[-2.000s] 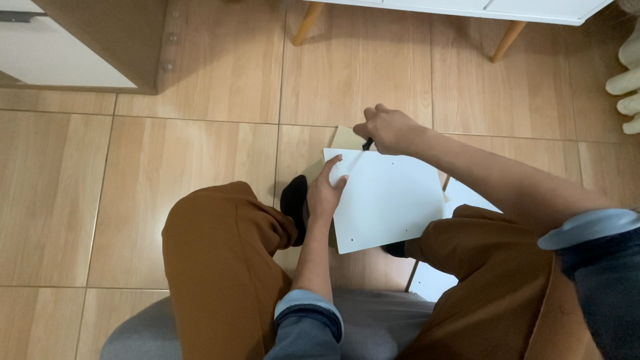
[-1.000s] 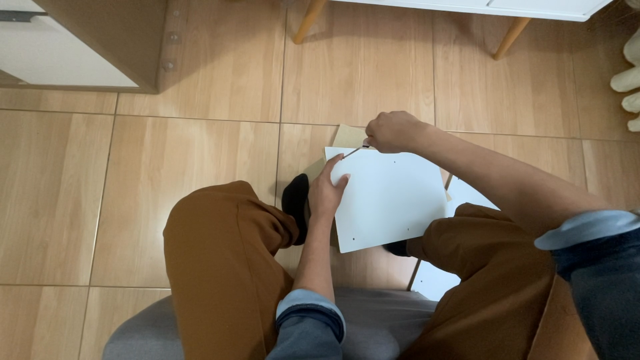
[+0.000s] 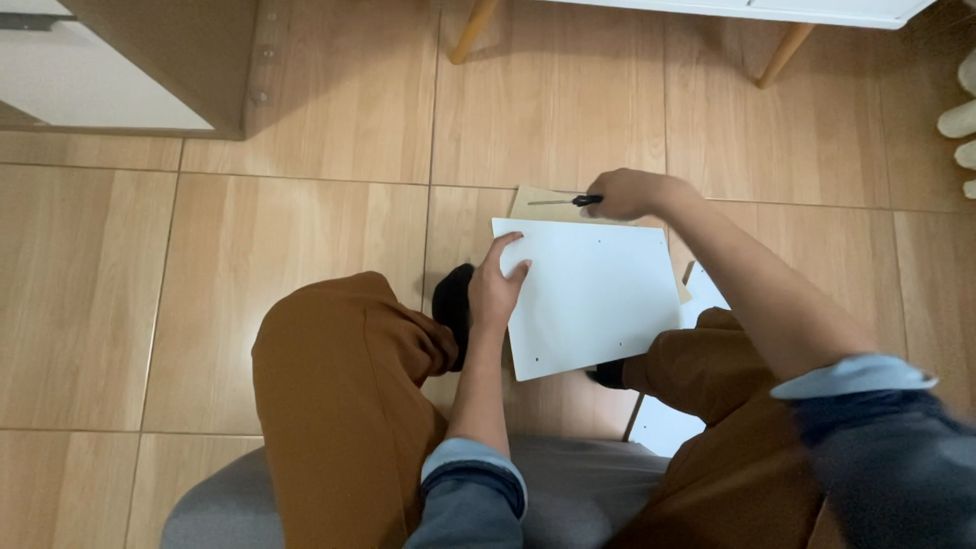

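Note:
A white panel [image 3: 591,297] with several small holes lies tilted between my legs. My left hand [image 3: 499,282] grips its left edge near the upper corner, with thumb and fingertip on the white face. Beyond the panel's far edge, my right hand [image 3: 629,196] is closed on the black handle of a screwdriver [image 3: 585,200], whose thin metal shaft points left. Under the panel a tan board [image 3: 534,197] sticks out at the far edge and at the right.
Another white panel [image 3: 667,427] lies on the floor, partly under my right leg. A white cabinet [image 3: 717,6] on wooden legs stands ahead, a brown and white cabinet [image 3: 175,53] at the upper left. Pale curtain-like folds [image 3: 959,120] hang far right.
My right hand has moved off the panel's upper edge to just beyond it, still with the screwdriver. My left hand has stayed on the panel.

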